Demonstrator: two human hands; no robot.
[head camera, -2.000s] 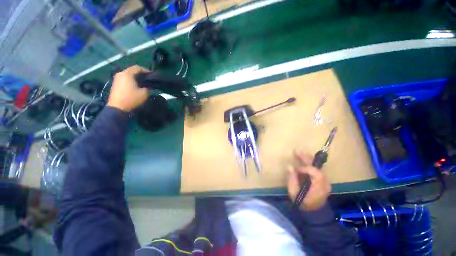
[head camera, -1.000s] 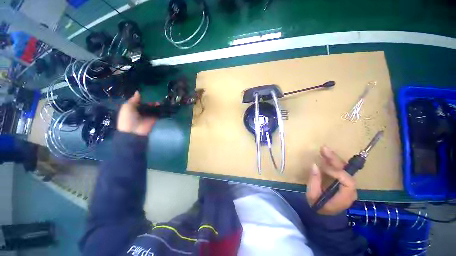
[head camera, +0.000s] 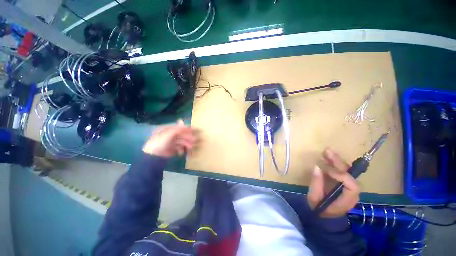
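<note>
My right hand (head camera: 334, 187) holds the black soldering iron (head camera: 359, 165) near the board's lower right, its bare metal tip pointing up and right. My left hand (head camera: 172, 140) is empty and slightly blurred at the cardboard sheet's left edge. A headset ear cup (head camera: 262, 119), round and glossy black, lies mid-sheet. Two silvery headband wires (head camera: 286, 145) pass over it towards me. A black side housing (head camera: 266, 92) joins them at the top. The boom microphone (head camera: 315, 89) points right from it. A bundle of black leads (head camera: 184, 80) lies left, its thin wire ends reaching onto the sheet.
The tan cardboard sheet (head camera: 215, 150) lies on the green bench (head camera: 310, 15). Silvery strands (head camera: 362, 112) lie at its right. Headsets with hoops (head camera: 82, 120) are heaped left. A blue tray (head camera: 410, 150) with black parts stands right. A blue bin (head camera: 385, 232) is below the bench edge.
My left hand has let go of the black piece with leads at the left and moved right towards the sheet. My right hand keeps the iron in nearly the same place.
</note>
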